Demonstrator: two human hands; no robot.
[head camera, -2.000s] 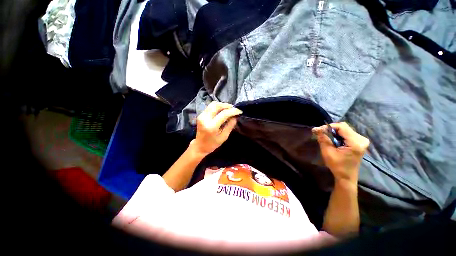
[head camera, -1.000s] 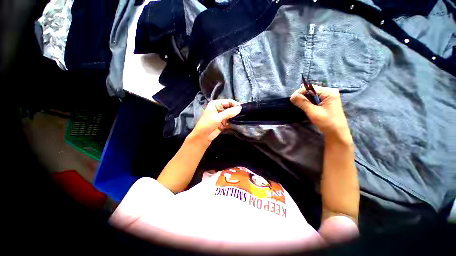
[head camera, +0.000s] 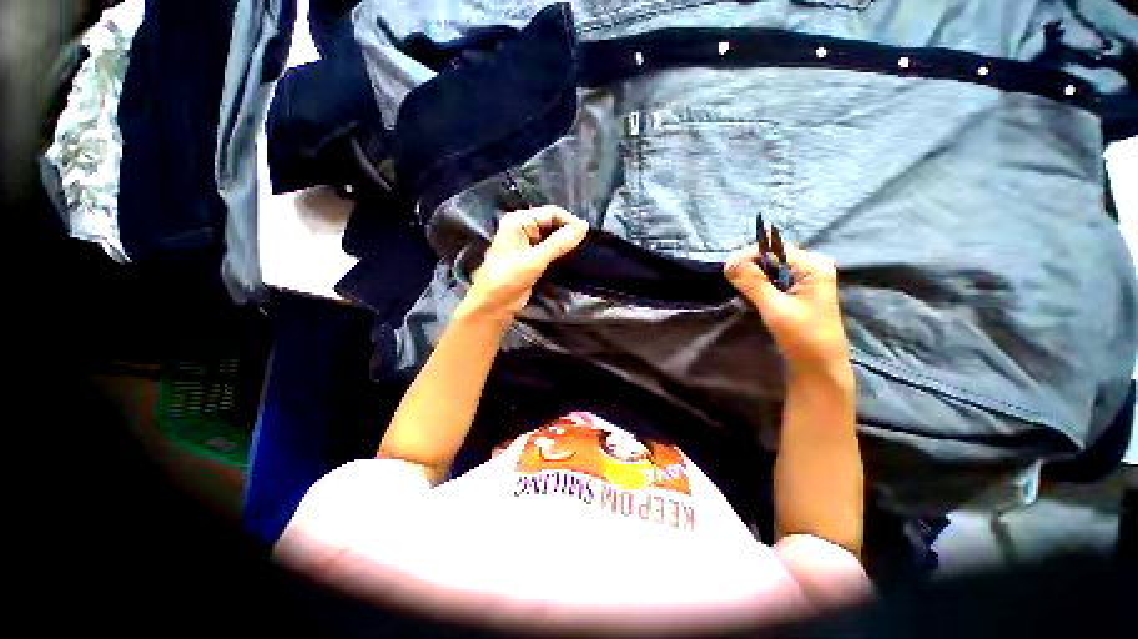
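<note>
A denim garment (head camera: 899, 187) lies across the table with its paler grey inside up. A dark oval opening (head camera: 655, 270) in it lies between my hands. My left hand (head camera: 524, 256) pinches the left end of the opening's edge. My right hand (head camera: 786, 290) is at the right end, with fingers closed around the thread snips (head camera: 770, 247). Their dark blades point away from me and look parted. The handle is mostly hidden in my palm. Any loose thread is too fine to see.
A dark placket with pale snap dots (head camera: 821, 53) crosses the garment's far part. A dark collar (head camera: 493, 112) lies left of centre. Other garments (head camera: 175, 125) are heaped at far left. A blue bin (head camera: 300, 412) and green crate (head camera: 200, 402) stand lower left.
The view has shifted and the garment has been drawn nearer, so the full placket shows. The opening is stretched between my hands again. The snips have stayed in my right hand.
</note>
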